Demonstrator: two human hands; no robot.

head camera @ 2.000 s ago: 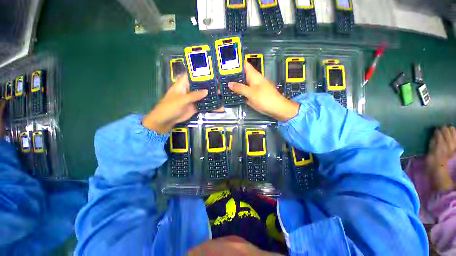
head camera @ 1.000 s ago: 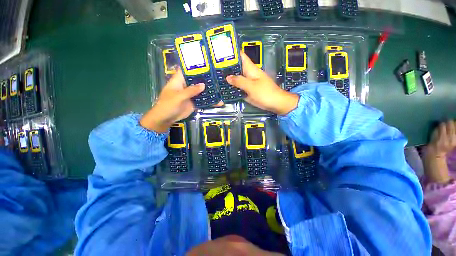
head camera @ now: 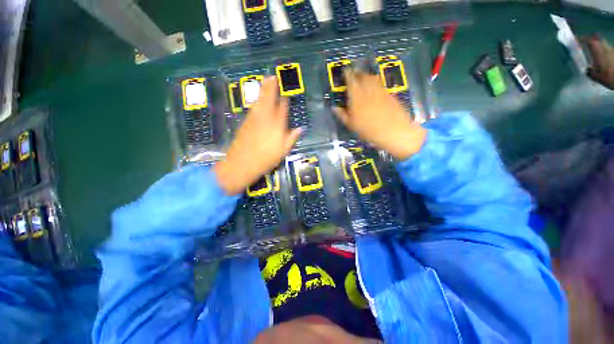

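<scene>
Keypad phones with yellow frames lie in two rows in a clear plastic tray [head camera: 176, 151]. Two phones at the upper left, the leftmost [head camera: 194, 94] and its neighbour [head camera: 252, 87], have white lit screens; the others look dark. My left hand [head camera: 259, 138] is over the tray, its fingertips at the lit neighbour phone, covering its keypad. My right hand [head camera: 373, 111] is blurred over the upper row, its fingers at a dark-screened phone [head camera: 340, 72]. Whether either hand grips a phone is unclear.
A red pen [head camera: 442, 52], a green block [head camera: 495, 80] and small dark and white blocks lie at right. More phones stand on a white surface [head camera: 225, 21] at the top. A neighbour's tray [head camera: 47, 158] is at left. Another person's hand [head camera: 599, 62] shows at right.
The two phones held up earlier are no longer raised; two lit phones now lie in the tray's upper left. My hands have lowered and separated. The view has shifted.
</scene>
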